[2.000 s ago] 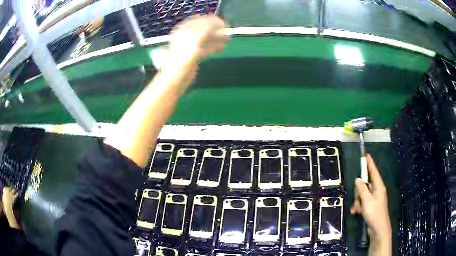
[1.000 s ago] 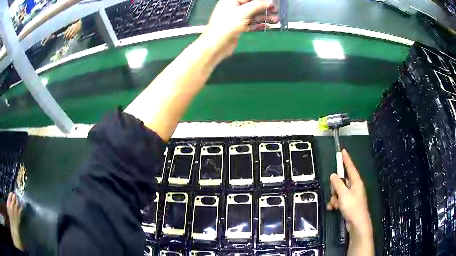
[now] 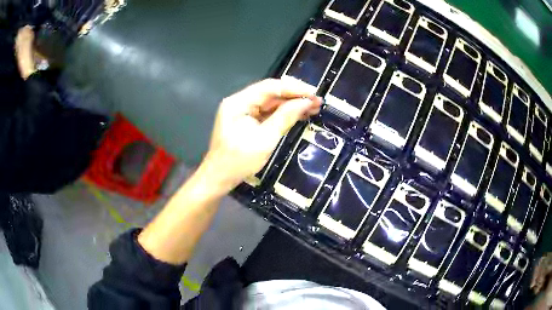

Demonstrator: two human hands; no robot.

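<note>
A glossy black blister tray [image 3: 284, 225] lies tilted across the right of the view, with rows of phone covers [image 3: 356, 83] that have dark centres, pale cream rims and oval camera openings. Wrinkled glare shows on several covers in the row nearest me. My left hand [image 3: 260, 124] is over the tray's left part, thumb and forefinger pinched beside a cover's lower edge. Whether they hold a tiny part cannot be told. My right hand [image 3: 542, 280] is only a small piece, cut off at the right edge. The mallet is not in view.
A dark green bench top [image 3: 175, 54] extends left of the tray. A red stool [image 3: 158, 177] stands on the grey floor at left. Another person's hand [image 3: 25, 51] and dark sleeve are at far left, near pale loose parts [image 3: 108, 11]. The green conveyor [image 3: 490, 15] is at upper right.
The view has swung left and down. My left hand has come back from beyond the conveyor to the tray. The mallet and most of my right hand have left the picture.
</note>
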